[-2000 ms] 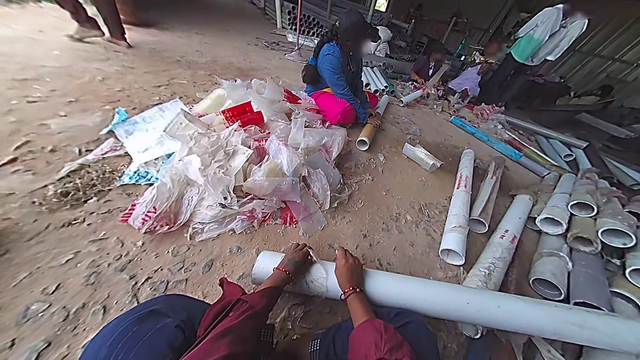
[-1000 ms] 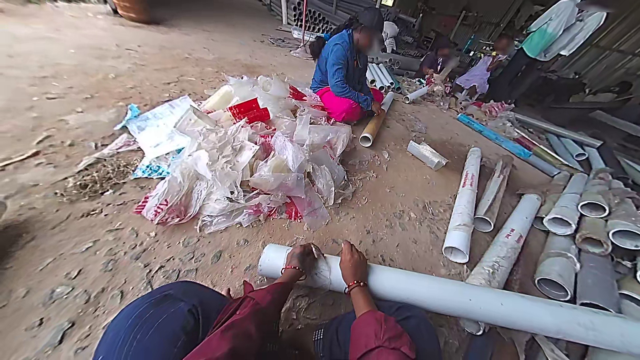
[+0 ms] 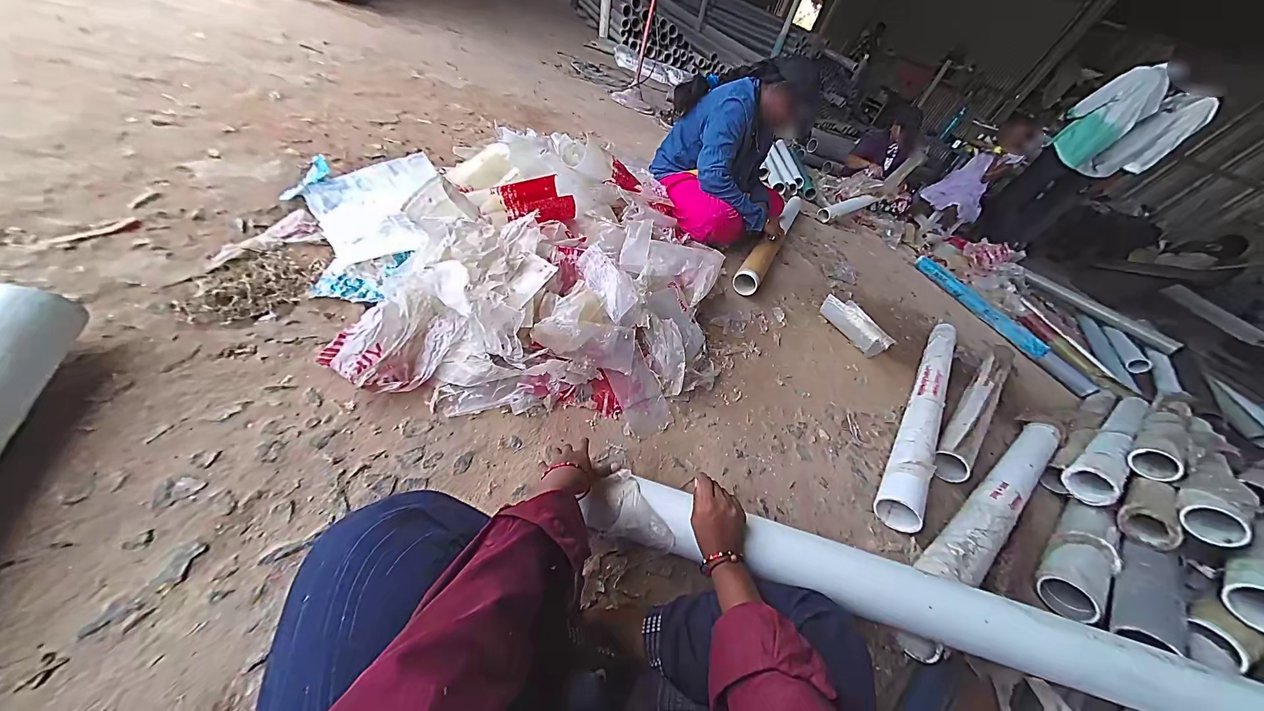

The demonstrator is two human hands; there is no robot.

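A long white plastic pipe (image 3: 889,592) lies slantwise across my lap and runs off the lower right. My right hand (image 3: 718,518) grips it from above, a little way in from its near left end. At that end is my left hand (image 3: 570,468), its fingers partly hidden, holding clear plastic film (image 3: 629,509) that still wraps round the pipe. Beyond my hands is a large heap of torn plastic film (image 3: 553,286), mostly clear and white, with red and blue pieces.
Several film-covered pipes (image 3: 918,425) lie on the right, beside a pile of grey pipes (image 3: 1076,573). A blue pipe (image 3: 983,306) is farther back. A crouching person in a blue jacket (image 3: 716,138) holds a brown pipe (image 3: 760,259). A pale rounded object (image 3: 35,346) enters at the left edge.
My left hand has slid left along the pipe to its end, bunching film there. My right hand stays on the pipe. A pale object has come into view at the left edge.
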